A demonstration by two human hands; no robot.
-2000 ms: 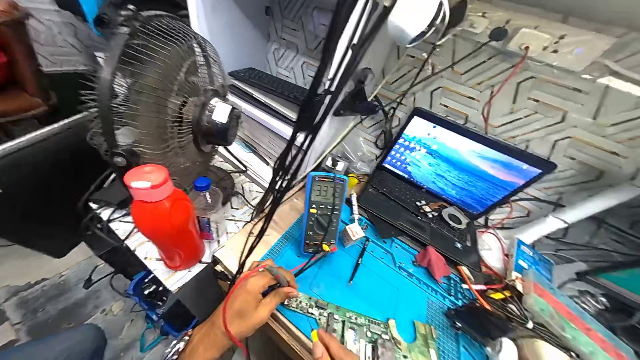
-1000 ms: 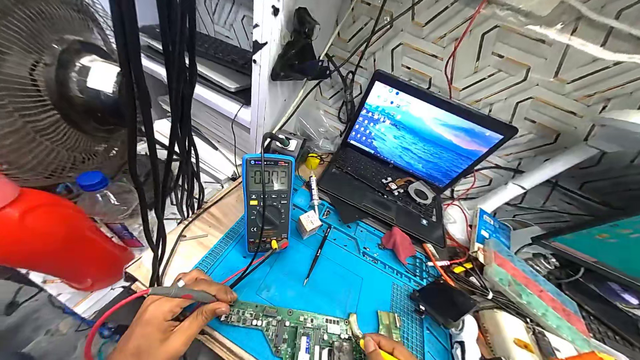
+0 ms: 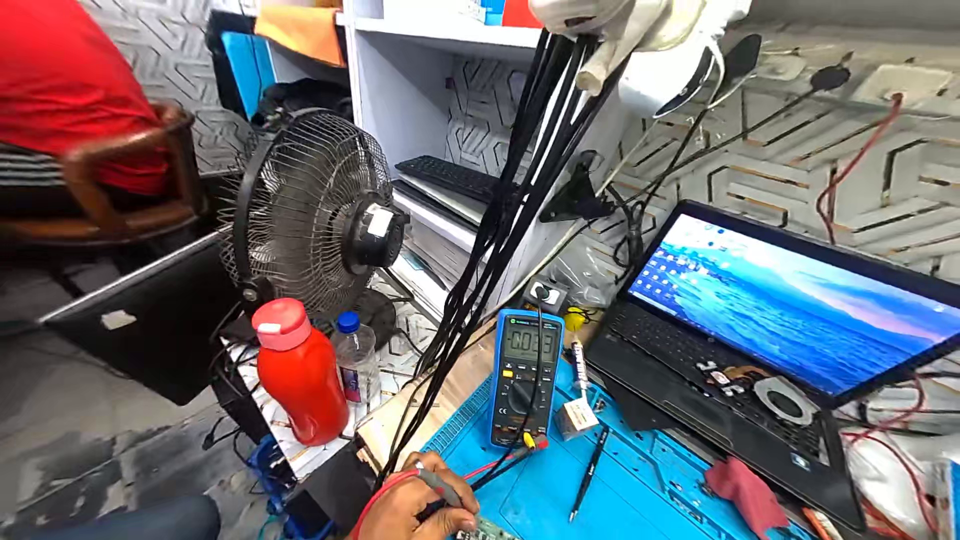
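At the bottom edge my left hand (image 3: 424, 499) holds a multimeter probe (image 3: 437, 484) with a red lead, and its dark grip slants between my fingers. Part of a green circuit board (image 3: 487, 531) shows right beside my fingertips, the rest cut off by the frame. My right hand is out of view. A blue digital multimeter (image 3: 526, 382) stands above the hand on the blue work mat (image 3: 551, 487), its display lit. To its right are a small white box (image 3: 577, 417), a syringe (image 3: 580, 367) and a black pen-like tool (image 3: 589, 474).
An open laptop (image 3: 720, 375) with loose parts on it stands at right, a red cloth (image 3: 746, 495) before it. Black cables (image 3: 495, 247) hang beside the multimeter. At left are a red bottle (image 3: 304, 382), a clear bottle (image 3: 356, 360) and a fan (image 3: 322, 210). A person in red sits behind.
The view has swung left and up. My right hand, at the board's right part in both earlier frames, is out of view. My left hand still holds the probe.
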